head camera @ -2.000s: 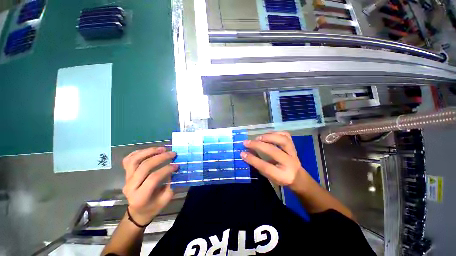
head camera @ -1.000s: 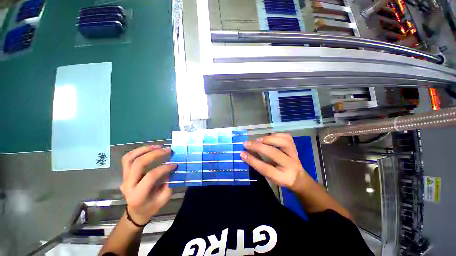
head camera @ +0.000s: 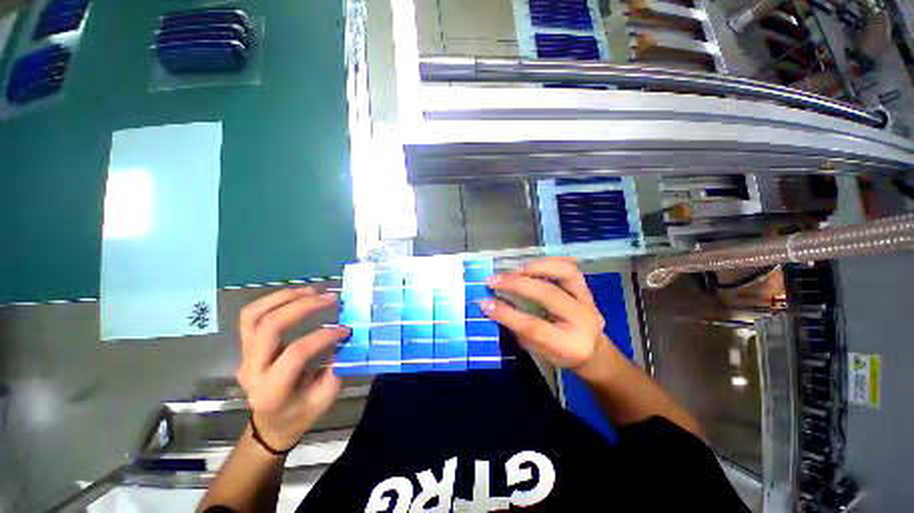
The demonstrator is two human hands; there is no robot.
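A bright blue solar cell string (head camera: 419, 316), a small panel of joined cells with thin silvery lines, is held up in front of my chest. My bare left hand (head camera: 291, 351) grips its left edge with the fingertips. My bare right hand (head camera: 551, 313) grips its right edge with thumb and fingers. The top of the panel looks pale where it catches the light. A cell tray (head camera: 547, 215) with dark cells lies on the machine, behind and to the right of the panel.
A green table (head camera: 291, 200) at left bears a pale backing sheet (head camera: 160, 266) overhanging its near edge and stacked cells (head camera: 203, 42). A silver guard frame (head camera: 641, 133) and a guide rod (head camera: 641, 75) cross the upper right. A ribbed hose (head camera: 792, 248) and a blue strip (head camera: 604, 311) are at right.
The panel is tilted slightly differently, so its bright reflection has shifted and spread across the middle. Both hands keep their hold. The orange-red glow at the far right of the machine has gone.
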